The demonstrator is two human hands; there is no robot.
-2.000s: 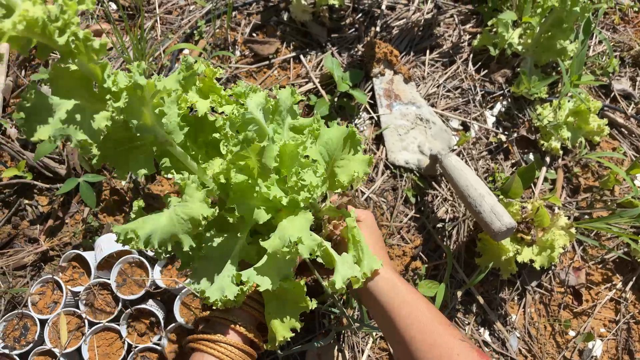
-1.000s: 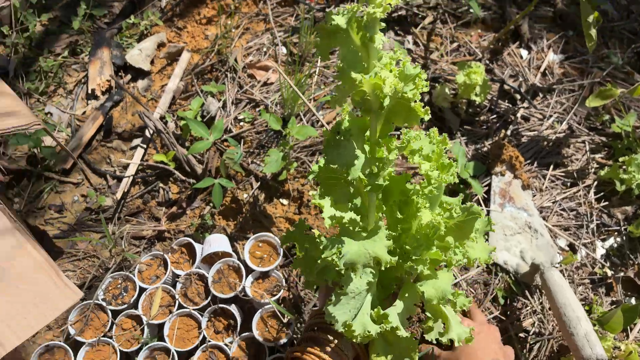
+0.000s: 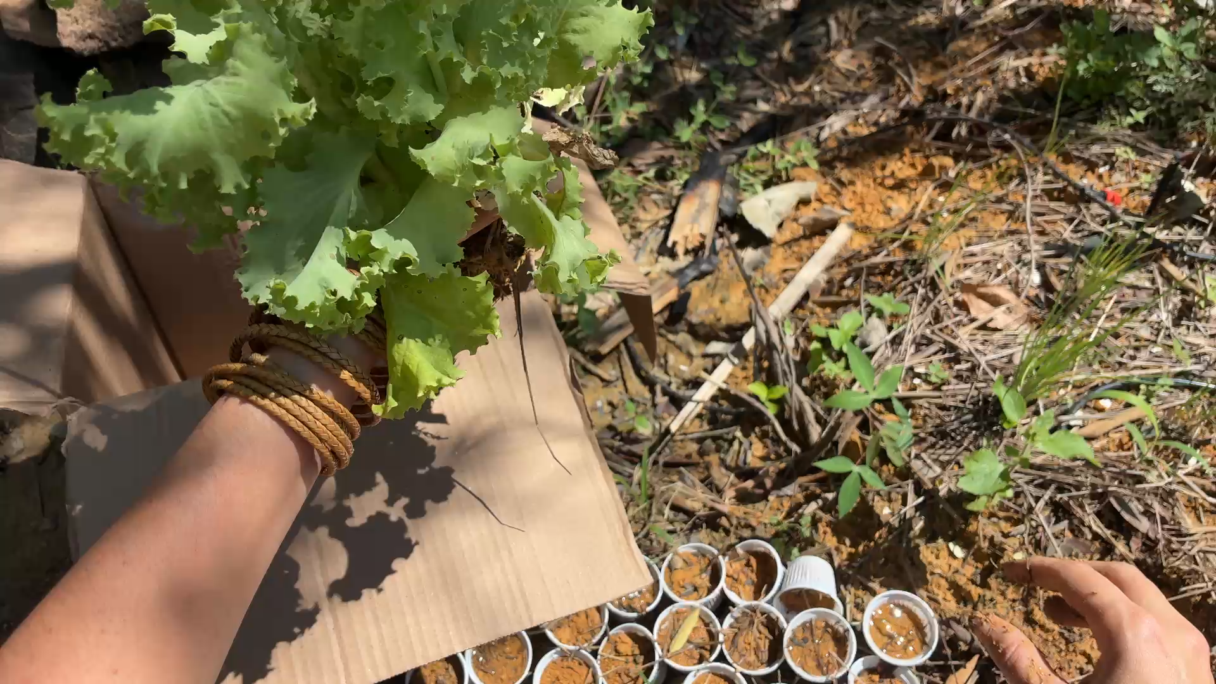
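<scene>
A leafy lettuce plant (image 3: 323,180) with frilly green leaves and thin dangling roots hangs over an open cardboard box (image 3: 494,503) at the upper left. My left hand (image 3: 366,280) is mostly hidden beneath the leaves and grips the plant near its base; braided cord bracelets circle the wrist. At the lower right, my right hand (image 3: 1102,617) is over the soil, its thumb and fingers apart and holding nothing. Between the hands, along the bottom edge, stand several small white cups (image 3: 819,641) filled with orange soil.
Beyond the box lie a pale stick (image 3: 760,332), a charred piece of wood (image 3: 698,204) and a light stone-like chip (image 3: 777,205). Small green weeds (image 3: 860,380), dry straw and orange soil cover the ground at the right. A box flap overhangs some cups.
The lettuce has moved left, from the ground beside the cups to over the cardboard box, in my left hand. My right hand has come away from the plant. The trowel is out of view.
</scene>
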